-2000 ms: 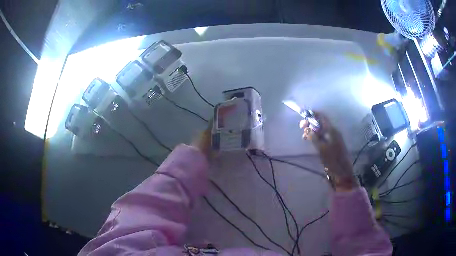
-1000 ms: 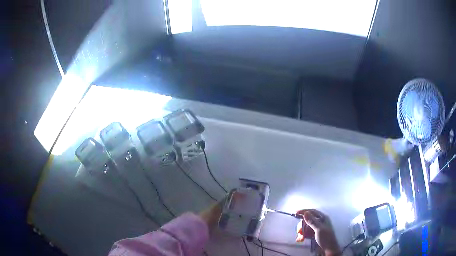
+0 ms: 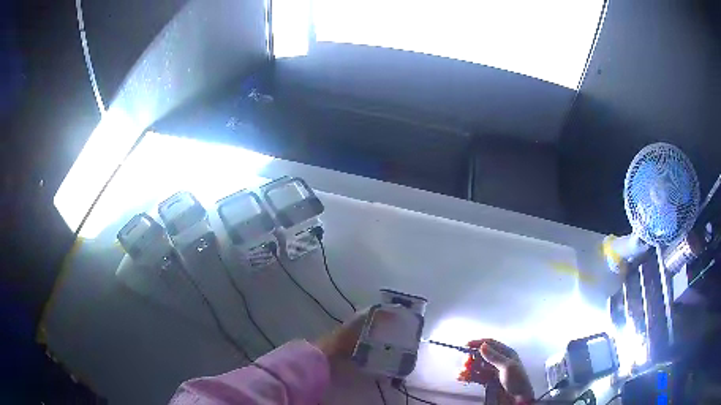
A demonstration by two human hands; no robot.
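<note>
A pale rectangular LED floodlight (image 3: 389,342) with a bracket at its far end is low in the middle of the view. My left hand (image 3: 341,335) holds it by its left side; the fingers are mostly hidden behind it. My right hand (image 3: 504,370), at the lower edge, holds a thin dark screwdriver (image 3: 451,346) with a reddish part at the fingers. Its rod points left at the lamp's right side, its tip very near; contact is unclear in the glare. Black cords leave the lamp's near end.
Several similar lamps (image 3: 247,218) stand in a slanting row at the left, their cords running toward me. Another lamp (image 3: 593,356) is at the right, beside dark slotted trays (image 3: 652,297) and a desk fan (image 3: 662,194). Bright panels glare at the back and left.
The view has tilted up. My right hand has brought the screwdriver level, pointing at the lamp. Since one second ago, the lamp has turned slightly and the rod has shifted a little.
</note>
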